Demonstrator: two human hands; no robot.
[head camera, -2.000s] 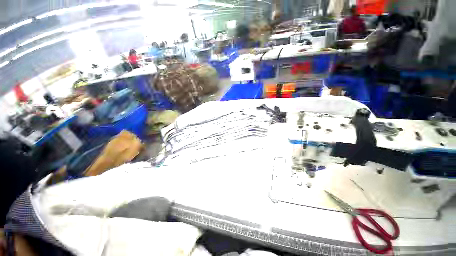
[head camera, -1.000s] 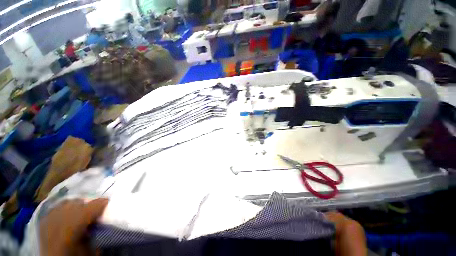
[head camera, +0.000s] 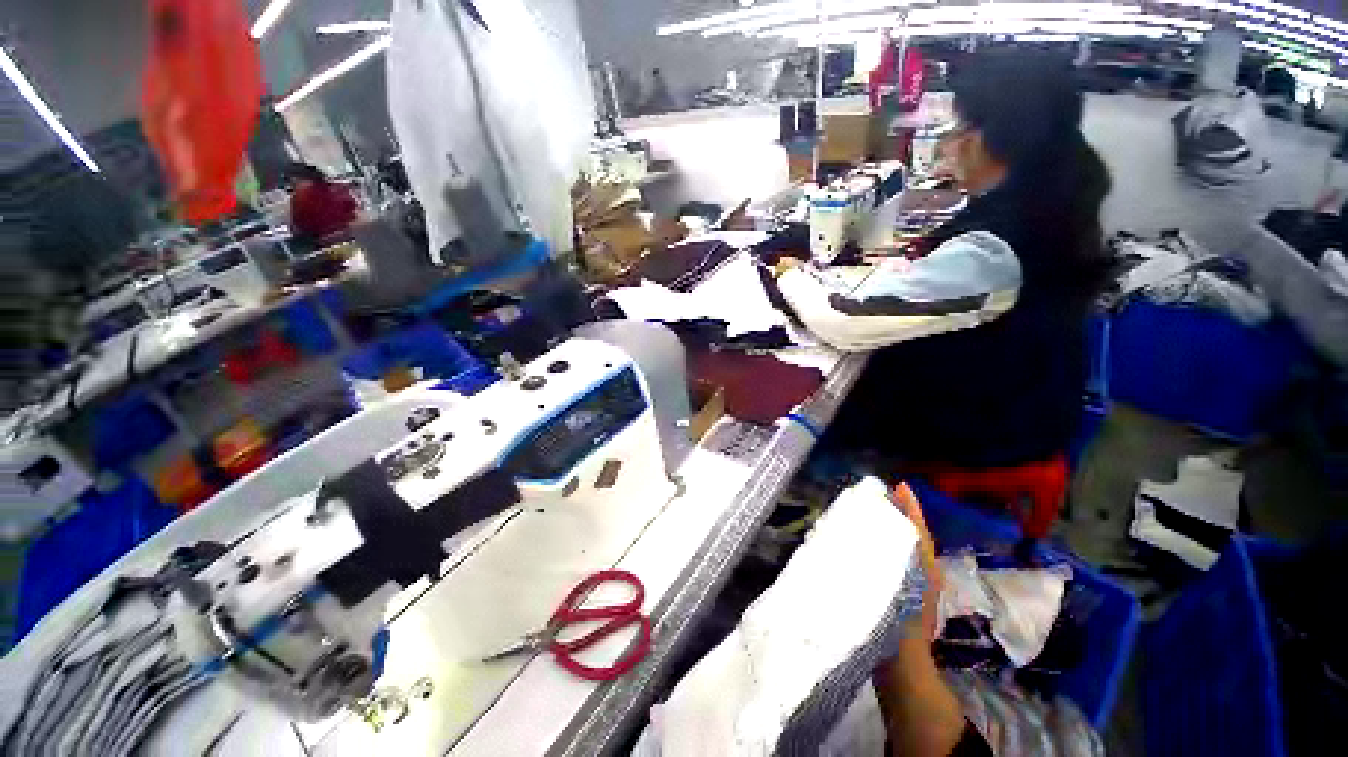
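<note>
A white garment piece with a grey-blue checked edge (head camera: 806, 621) is held up at the lower middle, right of the table edge. My right hand (head camera: 920, 688) grips its right side, with fingers partly hidden behind the fabric. My left hand is not in view. The white sewing machine (head camera: 628, 456) with its dark panel stands at the left. Red-handled scissors (head camera: 599, 624) lie on the table in front of it, blades pointing left. Stacked white pieces with grey edges (head camera: 89, 680) lie at the lower left, partly cut off.
The ruler strip (head camera: 683, 595) runs along the table's front edge. Blue crates (head camera: 1116, 629) with white and dark pieces stand on the floor at the right. A person in a dark vest (head camera: 1020, 340) sits at another machine ahead. White cloth (head camera: 481, 119) hangs at the upper left.
The view has swung right, so machine and scissors appear further left. The checked and white piece, held between both hands a second ago, is now raised in my right hand; my left has left view.
</note>
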